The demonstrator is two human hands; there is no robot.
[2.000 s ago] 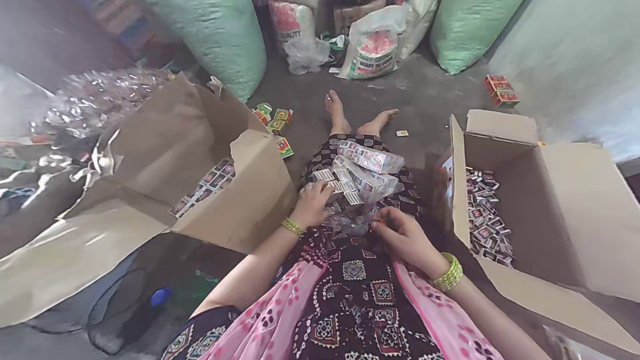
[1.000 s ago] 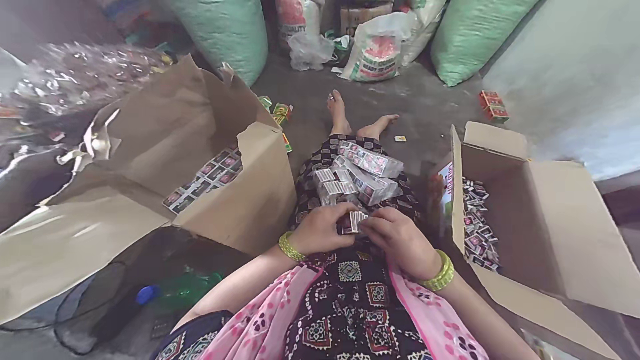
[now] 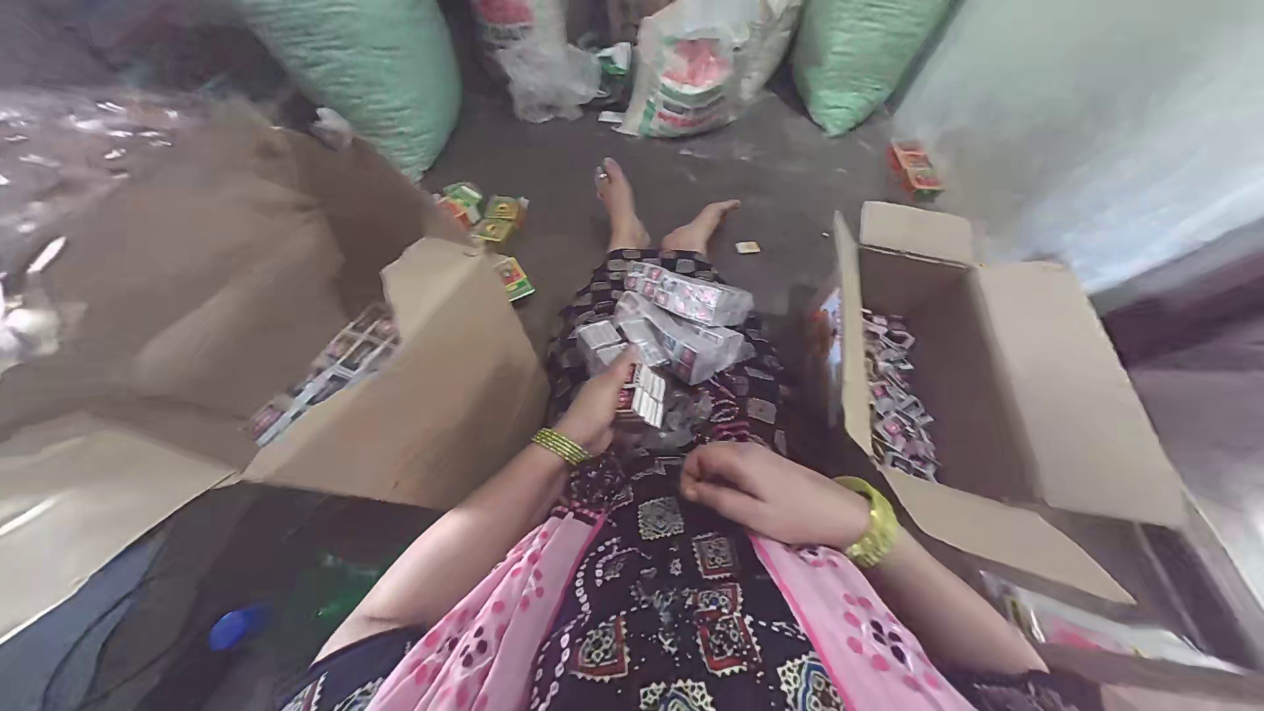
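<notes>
My left hand (image 3: 592,407) grips a small stack of little boxes (image 3: 642,395) with white sides, above my lap. My right hand (image 3: 736,484) rests near my lap, its fingers curled; whether it pinches anything is hidden. Clear plastic-wrapped packs of small boxes (image 3: 688,294) lie on my patterned garment, just beyond the held stack. A crumpled clear plastic bag (image 3: 681,420) lies beside that stack. At the left, an open cardboard box (image 3: 434,395) holds rows of packs (image 3: 331,370). The open carton (image 3: 1066,385) at the right holds many loose small boxes (image 3: 899,415).
Green and yellow packets (image 3: 499,222) lie on the floor beyond the left box, and a red packet (image 3: 915,168) lies by the wall. Green sacks (image 3: 380,79) and a white printed sack (image 3: 691,74) stand beyond my feet. Clear plastic (image 3: 59,168) is heaped at the far left.
My hands, together around a small stack one second ago, are now apart. The stack stays in my left hand; my right hand has drawn back toward my body.
</notes>
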